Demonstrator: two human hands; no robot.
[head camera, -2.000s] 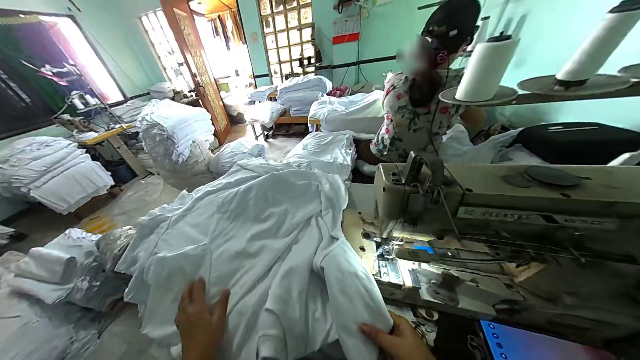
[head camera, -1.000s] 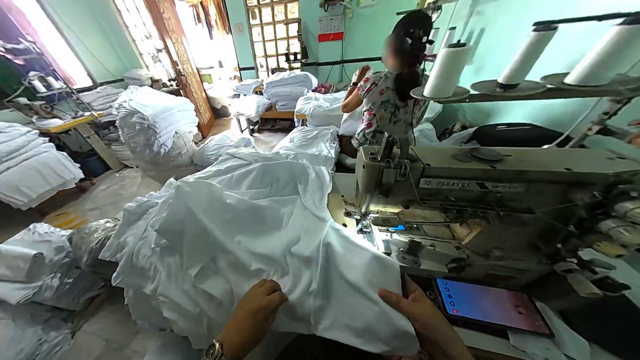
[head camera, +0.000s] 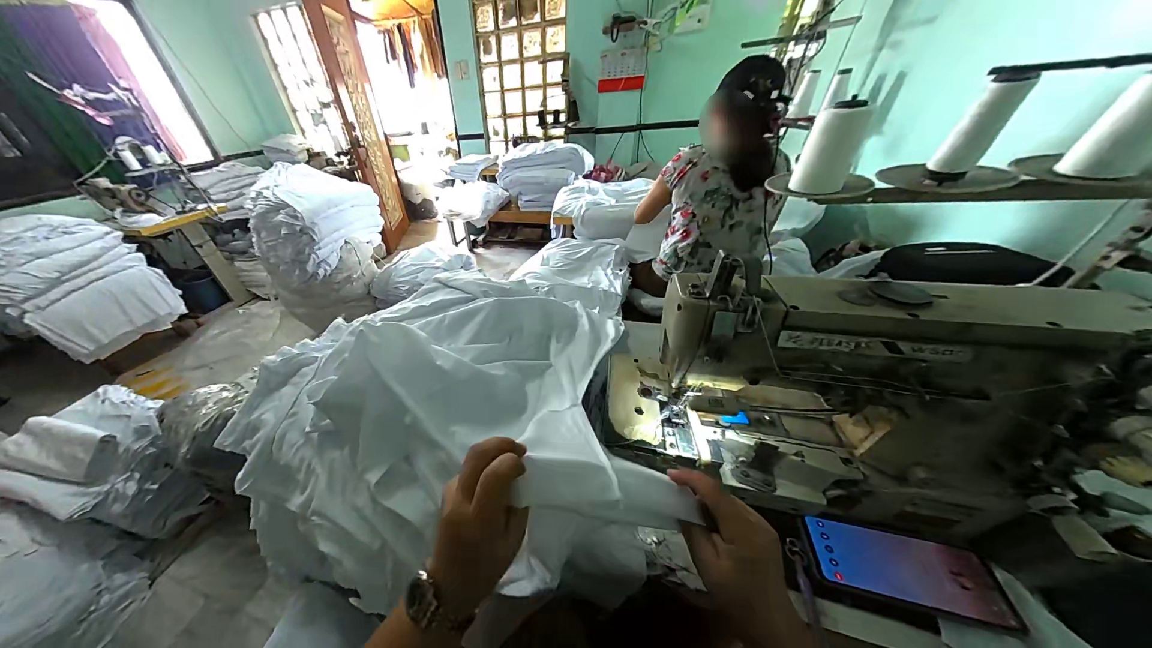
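A large heap of white fabric (head camera: 432, 378) fills the middle of the view, left of an industrial sewing machine (head camera: 900, 333). My left hand (head camera: 486, 513), with a wristwatch on its wrist, pinches a folded white edge of the cloth. My right hand (head camera: 729, 540) grips the other end of this narrow folded strip (head camera: 603, 486), which stretches between both hands. The strip is in front of the machine's lit needle area (head camera: 679, 418) and apart from it. The fingertips are partly hidden by cloth.
A smartphone (head camera: 913, 567) lies at the lower right. Thread cones (head camera: 832, 148) stand on a rack above the machine. A person (head camera: 720, 189) in a floral top sits beyond it. Bundled white fabric (head camera: 315, 225) and a folded stack (head camera: 81, 279) stand at the left.
The cloth edge lay spread out in front of me a second ago; now a narrow folded strip is held up between my hands. The person beyond has lowered a raised hand.
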